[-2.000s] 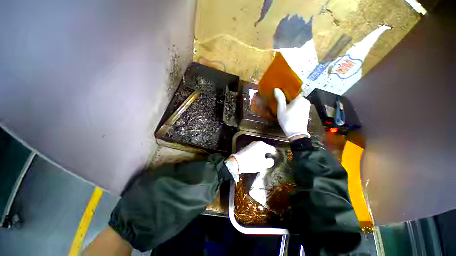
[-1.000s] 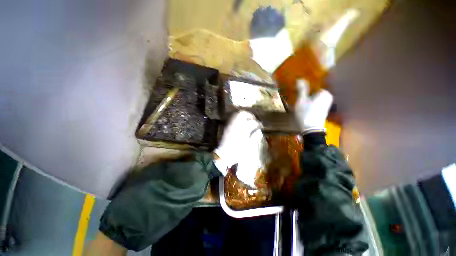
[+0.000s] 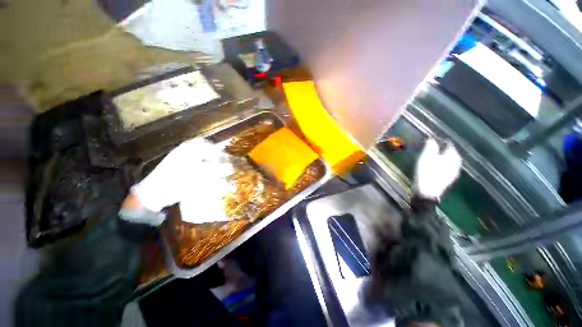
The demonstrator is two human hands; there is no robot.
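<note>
The orange shield sheet (image 3: 284, 155) lies on the copper strands in the wire tray (image 3: 220, 254), near its right corner. My left hand (image 3: 175, 179), in a white glove, is over the left part of the wire tray beside a white cloth-like patch (image 3: 207, 201); glare hides its fingers and whether it holds anything. My right hand (image 3: 438, 167), in a white glove, is over the green conveyor belt (image 3: 469, 217). It is blurred, and what it holds, if anything, cannot be seen.
The solder pot (image 3: 167, 99) is behind the wire tray, the dross tray (image 3: 60, 179) at left. The orange-yellow guard strip (image 3: 316, 121) curves along the grey panel. A parts tray (image 3: 322, 255) with a dark flat object is at front. Coils (image 3: 536, 279) lie on the conveyor.
The view has swung right. My right hand has let go of the orange sheet, which now lies in the wire tray, and has moved right over the conveyor.
</note>
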